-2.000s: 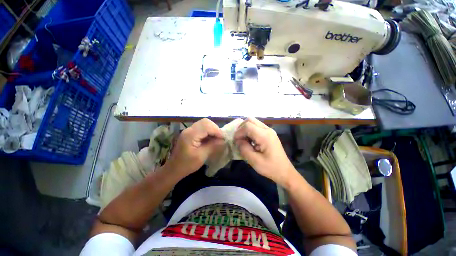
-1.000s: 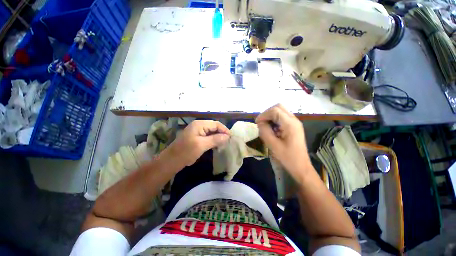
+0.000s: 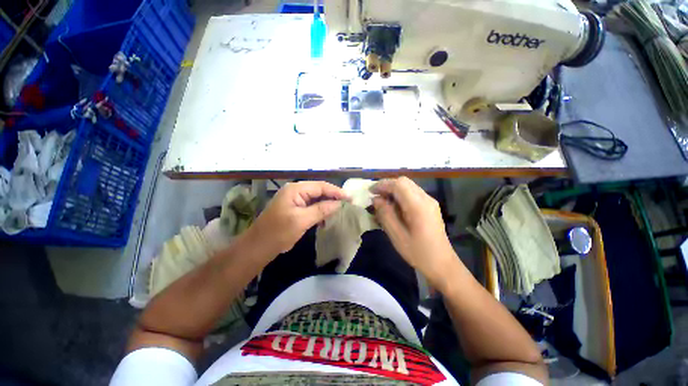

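A small khaki-cream cloth piece hangs between my two hands, just below the table's front edge and over my dark-clothed lap. My left hand pinches its upper left part between thumb and fingers. My right hand pinches its upper right edge. The top of the cloth between the fingertips looks paler, and the lower part hangs loose to a point. Whether a small tool is in my right hand cannot be seen.
The white table holds a brother sewing machine, red snips and a metal tin. Blue crates stand left. Khaki pieces lie in a left pile and a right stack at an orange-rimmed tray.
My right hand moved out and up from the cloth, then came back down and in to its upper edge. My left hand kept its pinch. The cloth now hangs longer.
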